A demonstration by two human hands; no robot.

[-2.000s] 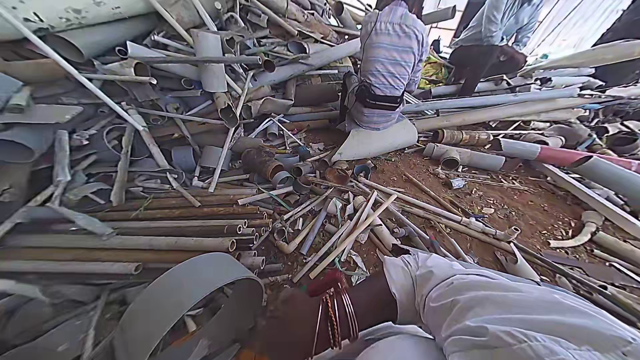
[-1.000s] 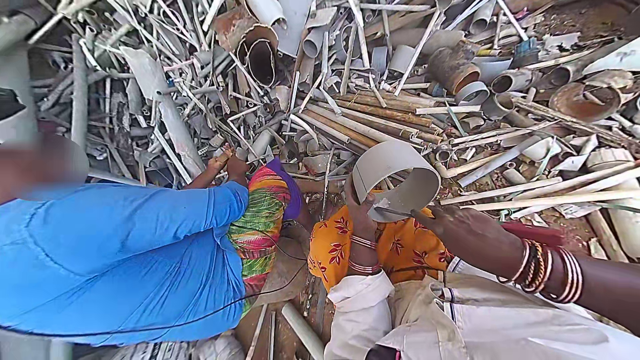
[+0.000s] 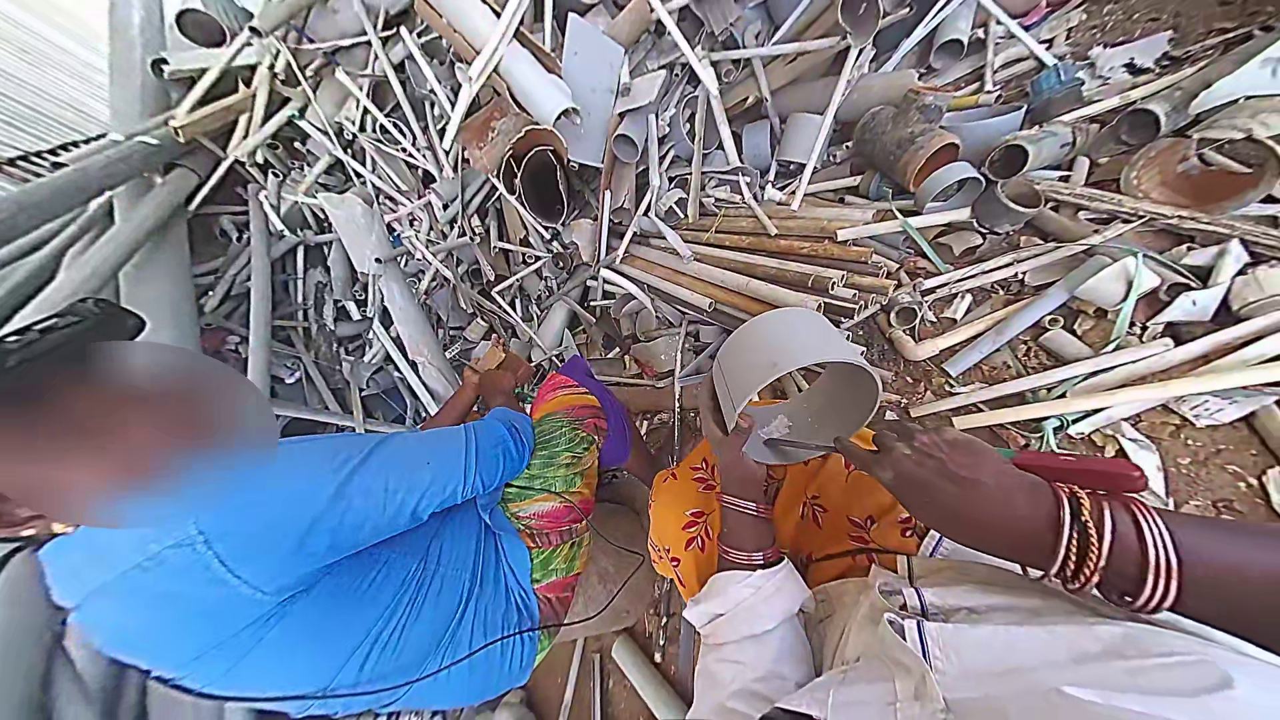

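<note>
A wide grey plastic pipe ring point(image 3: 790, 340) stands tilted above my lap, over an orange patterned cloth point(image 3: 850, 515). My left hand point(image 3: 730, 430) grips its lower left side. From the right, my right hand point(image 3: 890, 460) is closed on a thin dark blade-like tool point(image 3: 800, 445), whose end lies against the ring's inner lower wall beside a pale scraped patch point(image 3: 776, 427). The tool's grip is hidden by my fingers. A dark red handle point(image 3: 1085, 471) lies just beyond my right wrist; whether it belongs to the tool, I cannot tell.
At my left sits a person in a blue top point(image 3: 330, 560), hands near the scrap. Cut pipes and plastic pieces point(image 3: 430, 200) are heaped ahead. Brownish pipes point(image 3: 760, 270) lie bundled behind the ring, and long pale strips point(image 3: 1120, 385) reach in from the right.
The view has swung down and left since two seconds ago, bringing the blue-clad person into sight. Both hands are at the ring a second ago and now, in much the same pose.
</note>
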